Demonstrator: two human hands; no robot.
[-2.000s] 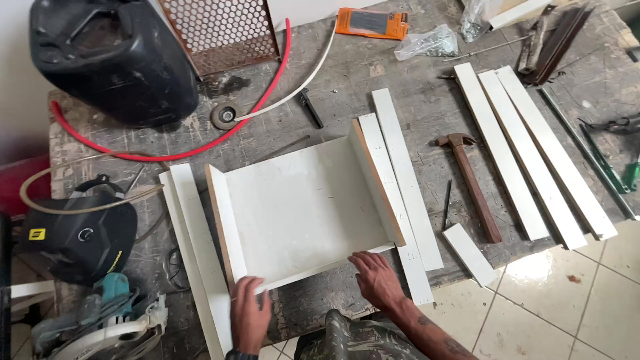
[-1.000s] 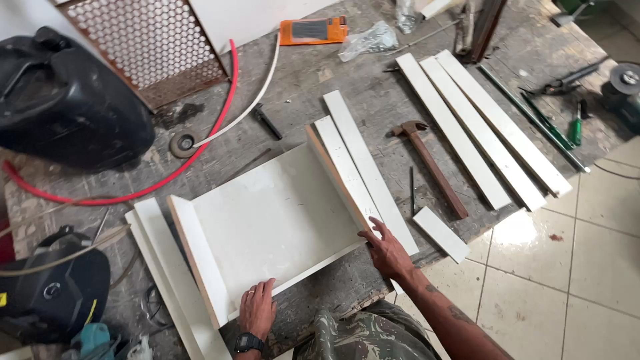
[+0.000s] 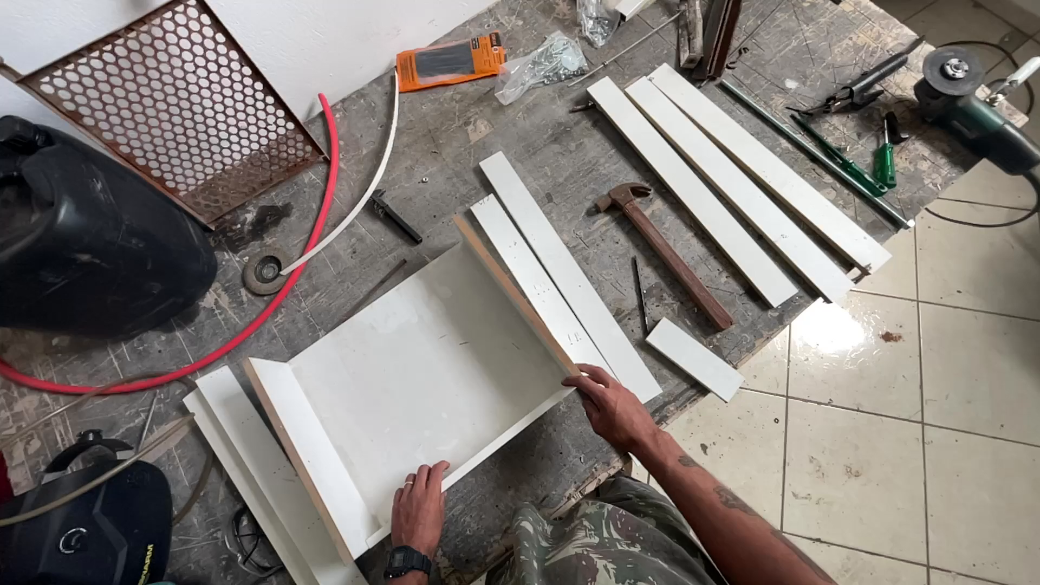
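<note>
A white panel assembly (image 3: 414,366) with two raised side boards lies tilted across the worn workbench. My left hand (image 3: 418,508) rests with its fingers over the assembly's near edge, close to the left side board. At the near right corner my right hand (image 3: 609,406) has its fingers on the end of the right side board (image 3: 520,301). Narrow white strips (image 3: 569,276) lie along the right side, and more white boards (image 3: 268,479) lie along the left. A claw hammer (image 3: 666,256) with a wooden handle lies farther right, near a short white piece (image 3: 695,359).
Three long white strips (image 3: 691,191) lie right of the hammer. An angle grinder (image 3: 967,106) sits at the far right corner. A red hose (image 3: 268,313), a black jerrycan (image 3: 97,236), a perforated metal panel (image 3: 187,106) and a welding helmet (image 3: 89,520) occupy the left side.
My right hand has moved from the near edge to the right side board's end. My left hand has shifted right along the near edge from the left corner. The view has shifted right.
</note>
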